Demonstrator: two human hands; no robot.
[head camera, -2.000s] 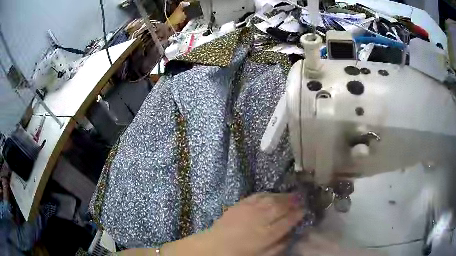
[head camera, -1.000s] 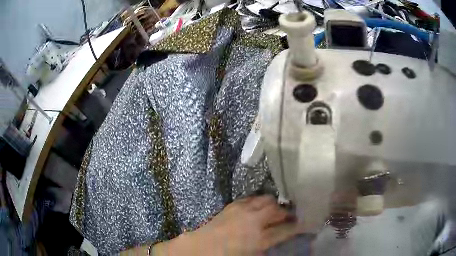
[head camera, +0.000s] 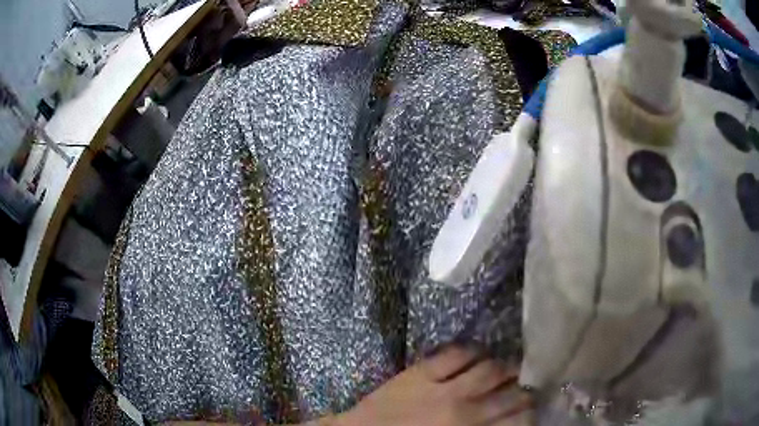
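Note:
The grey-white printed garment body (head camera: 308, 216) lies draped across the middle, with yellow-brown trim strips (head camera: 262, 274) running down it. My left hand (head camera: 453, 393) lies on the cloth at the bottom, left of the cream-white sewing machine head (head camera: 574, 225). Its fingers are bent and their tips are partly hidden at the machine; whether they pinch the cloth cannot be told. The needle area is hidden. My right hand cannot be made out.
A slim white machine lamp (head camera: 483, 208) on a blue cable (head camera: 574, 56) hangs left of the head. A white table with a wooden edge (head camera: 91, 154) curves along the left. Dark fabric (head camera: 526, 60) lies behind the machine.
The view has moved closer to the machine, which appears larger and farther right. The white lamp shows more fully. My left hand stays on the cloth beside the machine.

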